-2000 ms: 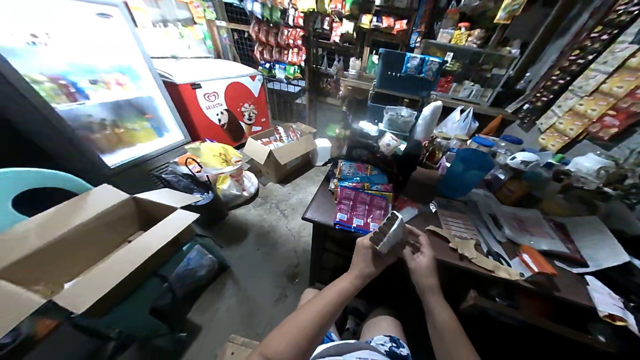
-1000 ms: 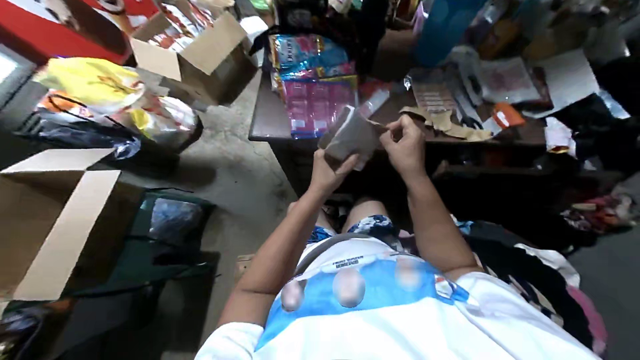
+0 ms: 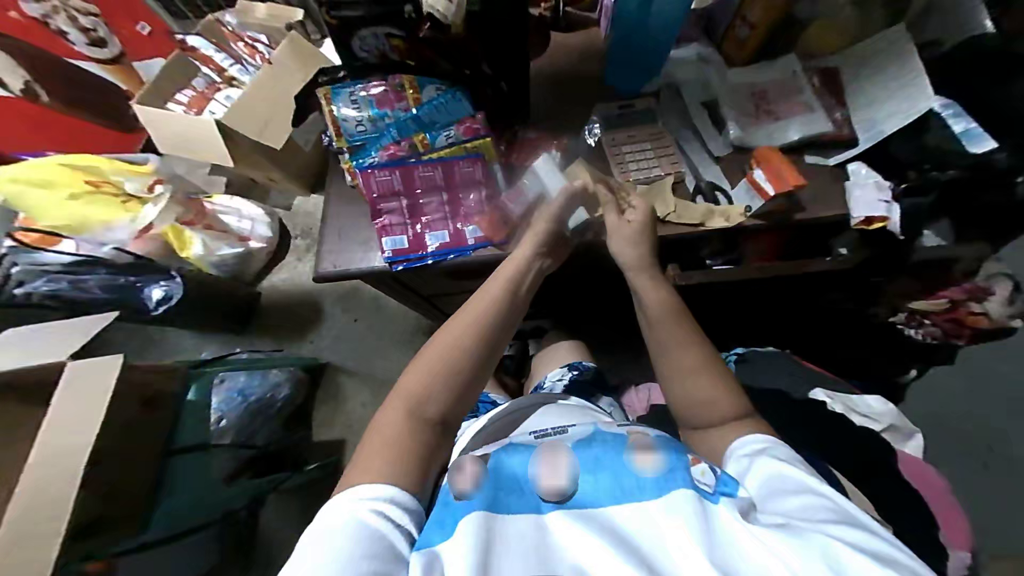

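Note:
My left hand (image 3: 552,228) is closed around a small packet in clear plastic (image 3: 534,186), blurred, with a white part showing. Beside it, my right hand (image 3: 630,228) pinches a piece of brown paper (image 3: 588,180) against the packet. A sheet of magenta sachets (image 3: 432,204) lies just left of my hands, with blue Downy sachets (image 3: 360,108) behind it. Behind my right hand are a calculator (image 3: 640,152) and scissors (image 3: 708,188). A torn strip of brown paper (image 3: 696,212) lies along the table edge.
The dark table (image 3: 340,232) also bears a blue container (image 3: 644,48), plastic bags (image 3: 776,104) and an orange packet (image 3: 774,172). On the left are an open carton of packets (image 3: 188,132), a yellow plastic bag (image 3: 80,200) and another open cardboard box (image 3: 68,448). Clothes (image 3: 800,400) lie to my right.
The view has tilted down and moved closer to the table. My hands stay together at its front edge; the brown paper now shows between them.

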